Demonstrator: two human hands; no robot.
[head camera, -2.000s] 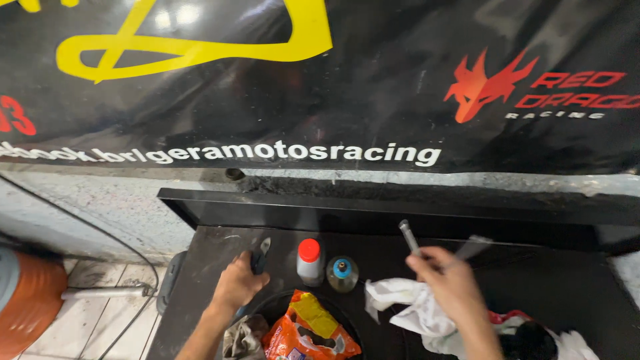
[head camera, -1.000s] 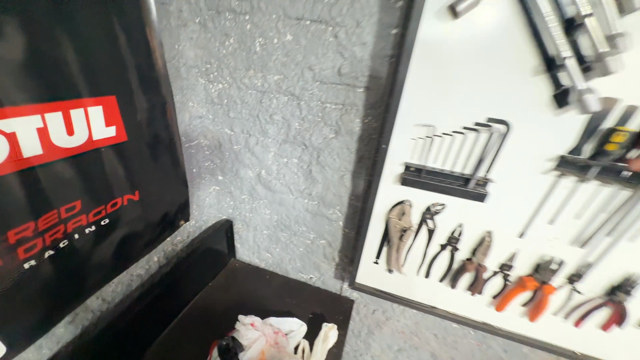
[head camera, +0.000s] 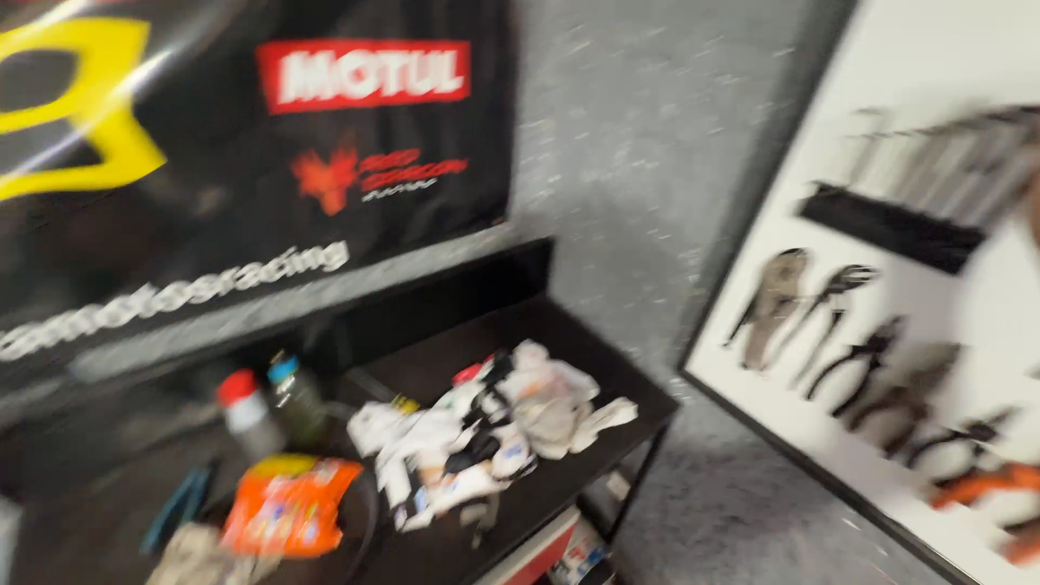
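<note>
My left hand is out of view. At the far right edge, beside the hex keys, a brownish blur may be part of my right hand; its grip cannot be made out. A blurred teal and dark hand tool (head camera: 179, 505) lies on the black bench (head camera: 597, 341), left of an orange plastic packet (head camera: 288, 508). Behind the packet stand a red-capped bottle (head camera: 248, 418) and a blue-capped bottle (head camera: 296, 398). White and stained rags (head camera: 443, 443) are heaped to their right. Hex keys (head camera: 934, 171) stand in a black rack (head camera: 894, 227) on the white tool board.
Several pliers (head camera: 776, 305) hang on the white board (head camera: 731, 374) at the right, below the hex keys. A grey wall (head camera: 626, 162) separates the board from a black banner (head camera: 203, 203) behind the bench. A beige cloth (head camera: 195, 556) lies by the packet.
Two seconds ago both hands were over the bench, the left at a dark tool and the right holding a metal tool. Neither is plainly seen there now. The view has swung right.
</note>
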